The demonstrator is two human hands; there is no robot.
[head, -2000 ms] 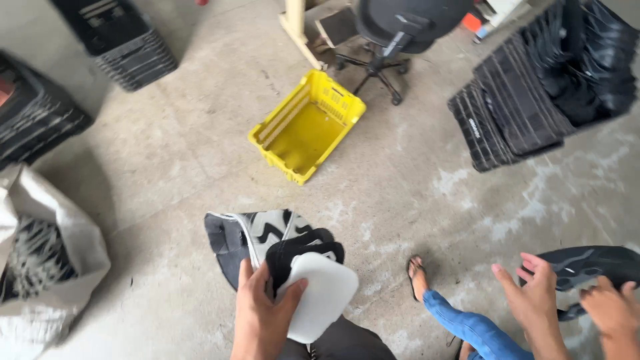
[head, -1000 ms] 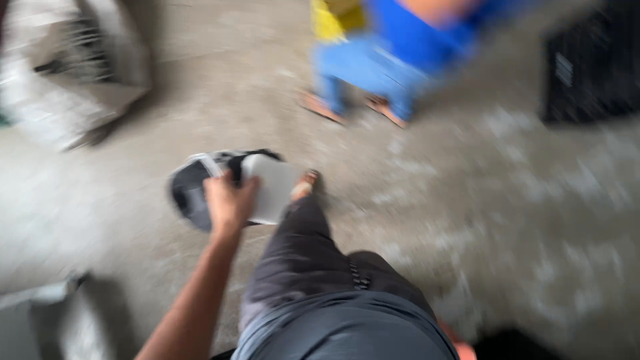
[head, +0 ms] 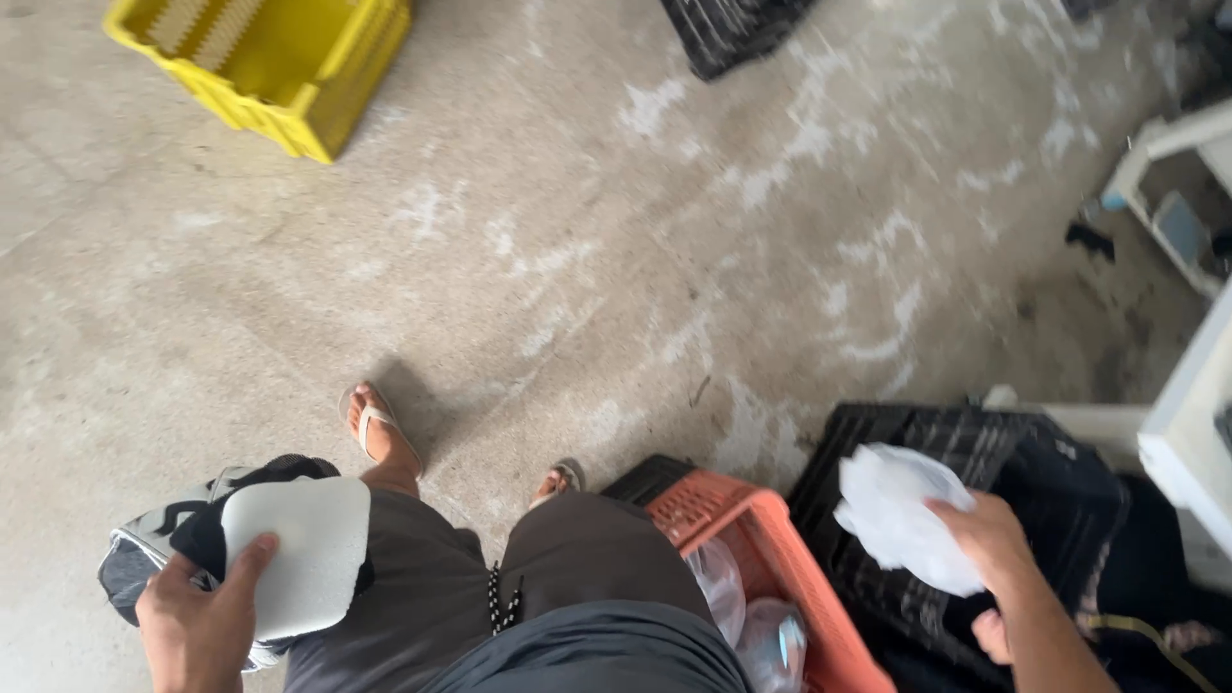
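Observation:
My left hand (head: 197, 616) grips a white, rounded-square foam pad (head: 298, 558), thumb on its face, together with a black, grey and white fabric item (head: 159, 525) whose exact kind I cannot tell. Both are beside my left thigh. At the right, my right hand (head: 982, 539) holds a crumpled, translucent white plastic bag (head: 900, 515) above a black plastic crate (head: 924, 433). An orange crate (head: 828, 616) with clear plastic bags (head: 770, 635) in it stands between my right leg and that hand.
A yellow crate (head: 332, 106) stands on the concrete floor at upper left. Another black crate (head: 736, 34) is at the top. White furniture (head: 1189, 443) edges the right side. Partly hidden skin and dark cloth, seemingly another person's, show at lower right.
The view has swung strongly. My right hand, not seen a second ago, now shows with the plastic bag in it. The person in blue has left the view. My left hand still holds the pad.

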